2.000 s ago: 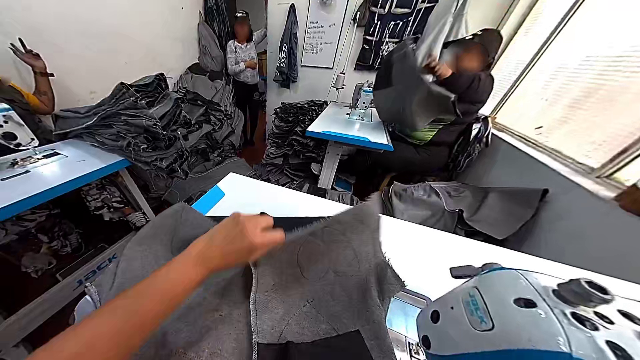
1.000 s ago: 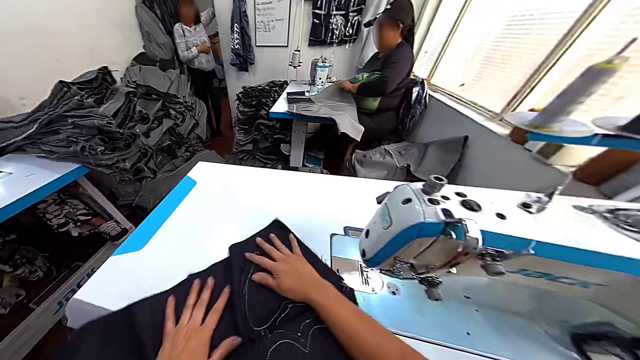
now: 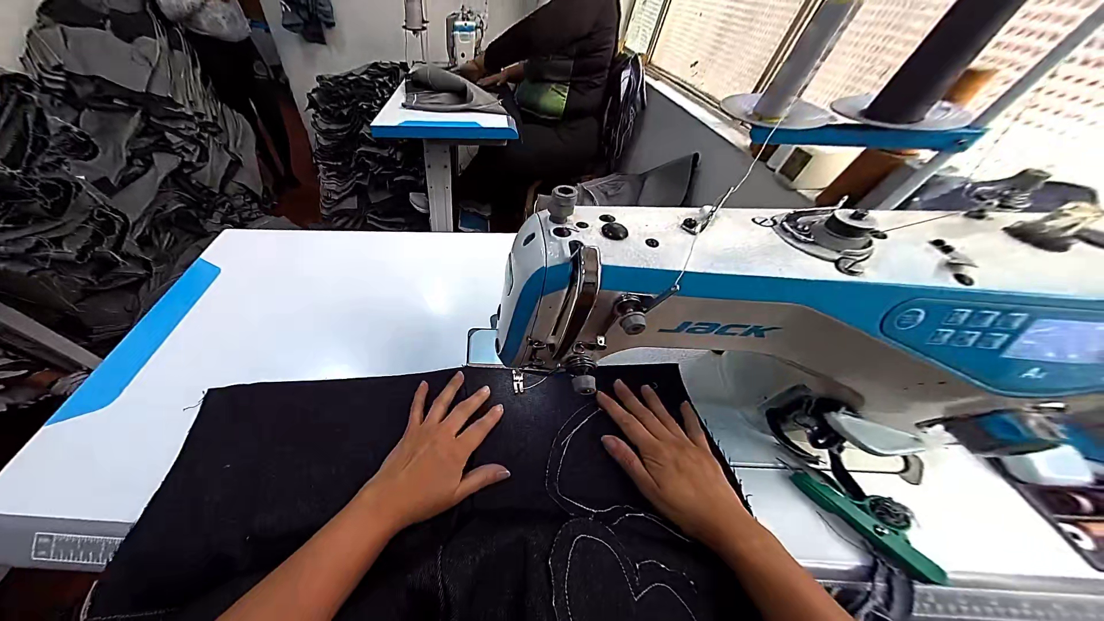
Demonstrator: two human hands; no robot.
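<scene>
A dark denim panel [image 3: 302, 466] with pale stitched curved outlines lies flat on the white sewing table, its far edge at the presser foot [image 3: 517, 381] of a Jack industrial sewing machine [image 3: 690, 293]. My left hand [image 3: 440, 457] rests palm down on the cloth, fingers spread, left of and just nearer than the foot. My right hand [image 3: 668, 457] presses flat on the cloth to the right of the foot, fingers apart, beside the stitched outline. Neither hand grasps anything. Whether the foot is down on the cloth's edge I cannot tell.
Green-handled thread snips [image 3: 871, 526] lie right of the cloth, under the machine arm. Thread cones [image 3: 802, 65] stand on a rack behind. A co-worker [image 3: 552, 86] sits at another sewing table [image 3: 444, 129]. Heaped grey and dark garment pieces [image 3: 129, 147] fill the left background.
The grey side of the cloth faced up two seconds ago; now its dark side does. Since one second ago, both hands and the cloth have come to the needle area. The view has shifted to the right.
</scene>
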